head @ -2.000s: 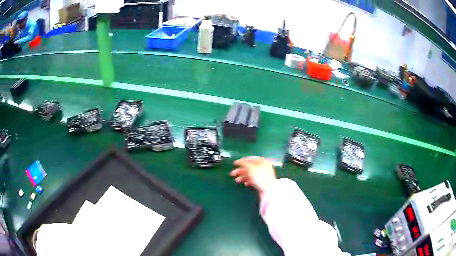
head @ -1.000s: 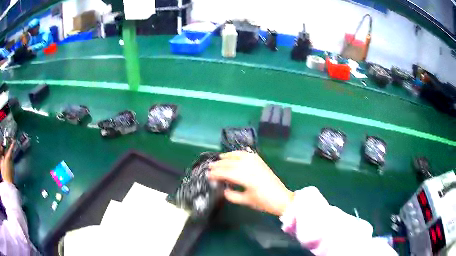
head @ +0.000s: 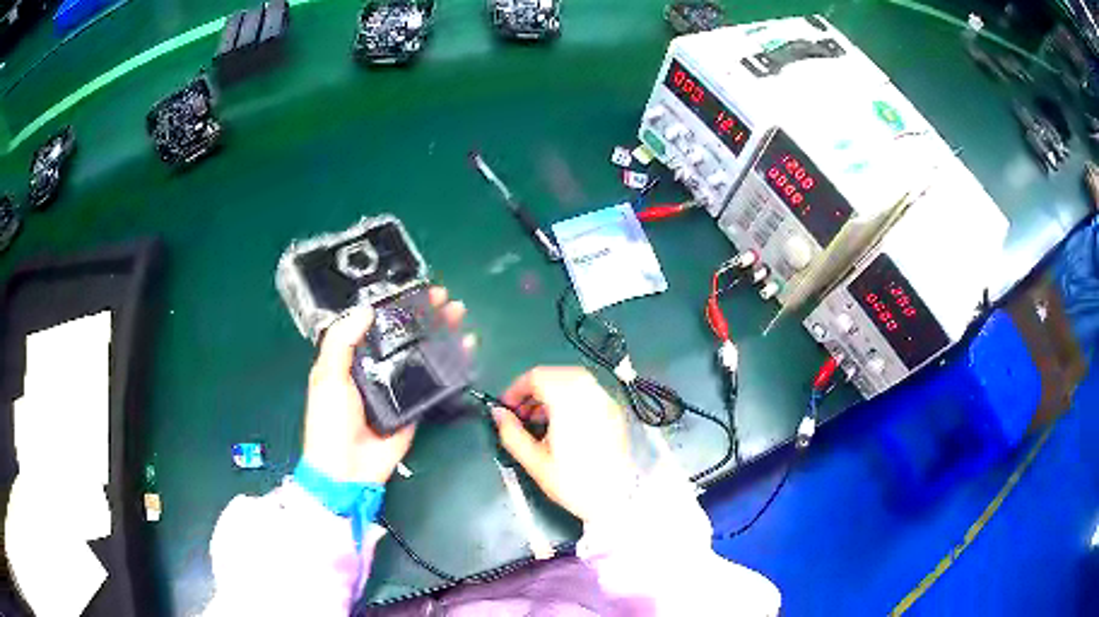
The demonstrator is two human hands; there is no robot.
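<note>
My left hand (head: 344,416) holds an opened trail camera (head: 362,263) above the bench mat. Its camo front with dark window is at the upper left, its dark inner half at the lower right, facing up. My right hand (head: 566,434) pinches the end of a thin black power cable (head: 485,399) close to the camera's lower right edge. Whether the plug touches the camera cannot be told. A blue wristband is on my left wrist.
Three white power supplies (head: 789,169) with red digits stand at right, with red clip leads (head: 718,316). A printed card (head: 610,259) and a dark pen (head: 506,199) lie before them. A black tray (head: 135,398) with white paper (head: 60,422) is at left. More opened cameras (head: 183,124) and a black ridged block (head: 253,36) are behind.
The view has swung right to the power supplies. The right hand has left the camera it was at near the tray. An opened camera is now in my left hand, and my right hand has a cable.
</note>
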